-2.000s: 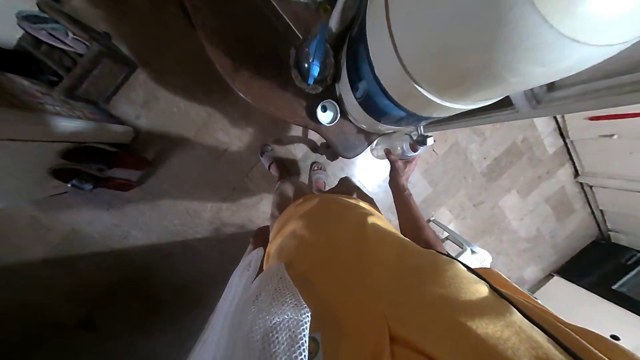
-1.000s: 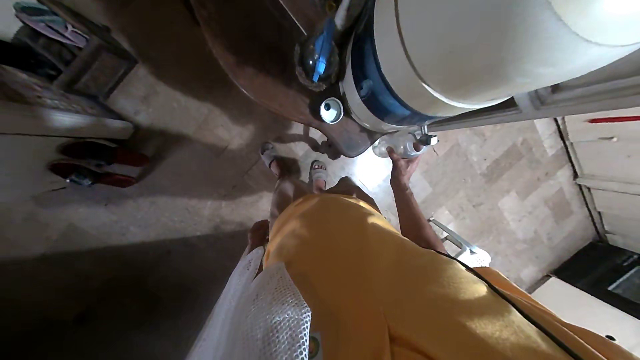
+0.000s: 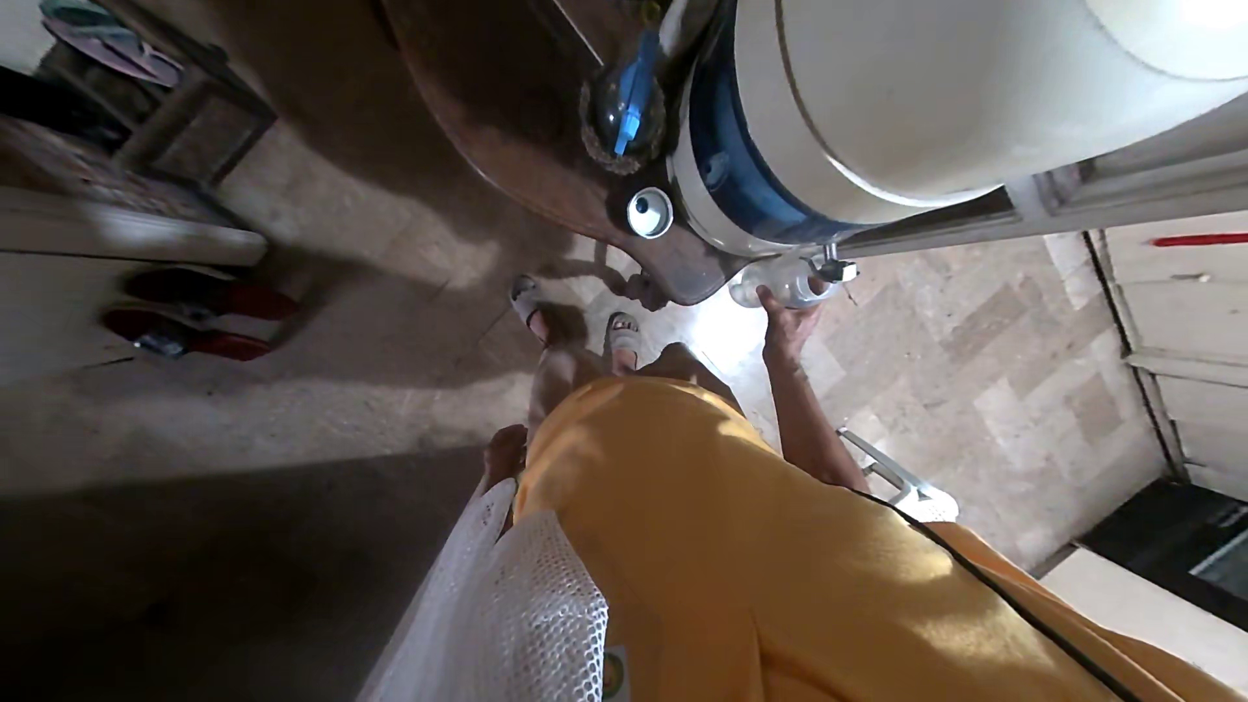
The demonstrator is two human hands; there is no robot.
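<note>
My right hand (image 3: 792, 322) grips a clear bottle or jar (image 3: 775, 283) just below the spigot (image 3: 834, 268) of a large white and blue drink cooler (image 3: 770, 146). The cooler stands at the edge of a dark wooden table (image 3: 526, 146). Whether liquid is flowing cannot be seen. Only part of my left hand (image 3: 504, 453) shows, low beside the yellow garment; its fingers are mostly hidden. White mesh material (image 3: 546, 604) lies just below it in the view. An open-topped can (image 3: 649, 213) is on the table near the cooler.
A dark round container with a blue object (image 3: 634, 97) stands beside the can. Red and black shoes (image 3: 205, 317) and a rack with slippers (image 3: 107, 39) are at the left. A white plastic chair or stool (image 3: 907, 492) is close to my right arm. Tiled floor (image 3: 975, 331) lies beyond the cooler.
</note>
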